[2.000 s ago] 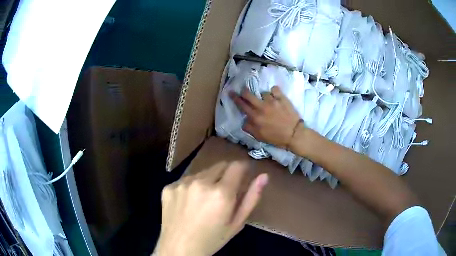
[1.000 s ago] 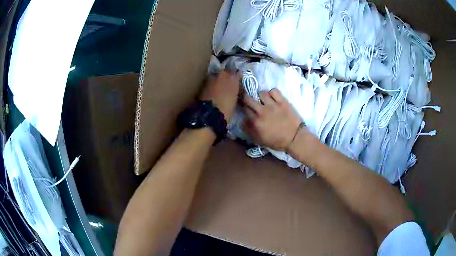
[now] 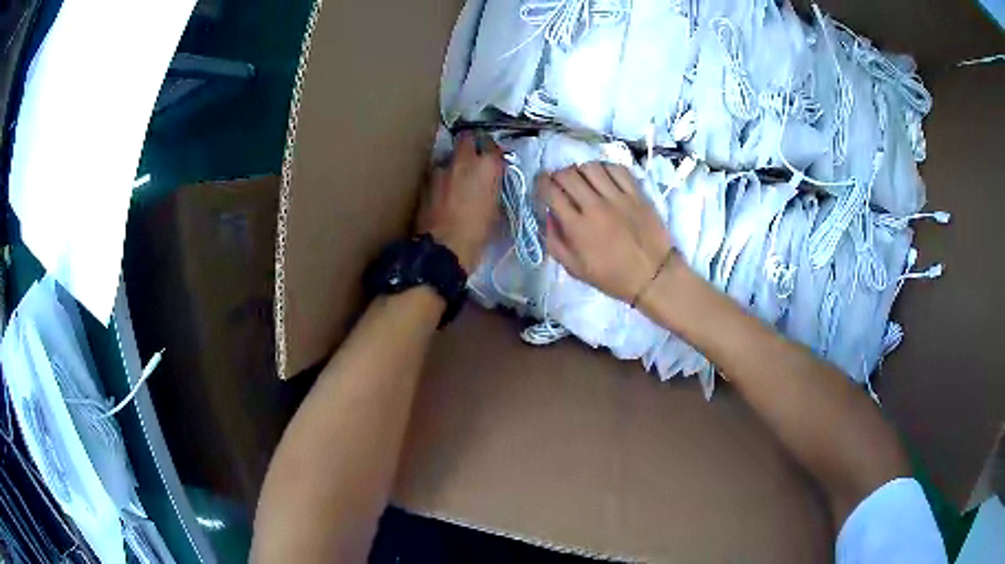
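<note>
White wrapped solar panels (image 3: 689,220) stand on edge in two rows in the open carton (image 3: 369,143), with white cable coils (image 3: 520,209) showing. A thin brown divider (image 3: 617,139) runs between the rows. My left hand (image 3: 465,198), below a black watch, reaches down at the left end of the near row, by the carton wall; its fingertips are partly hidden. My right hand (image 3: 604,229) lies on the near row just right of a cable coil, fingers bent against the packets. Whether either hand grips a packet cannot be told.
White sleeves (image 3: 83,143) lie on the bench at the upper left. A stack of white packets (image 3: 66,408) with a trailing plug lies below them. A darker brown carton (image 3: 220,320) stands between bench and open carton. The near carton flap (image 3: 573,452) spreads toward me.
My left hand has moved from in front of the carton into the left end of the near row. My right hand stays on the near row, shifted slightly. The view has shifted a little.
</note>
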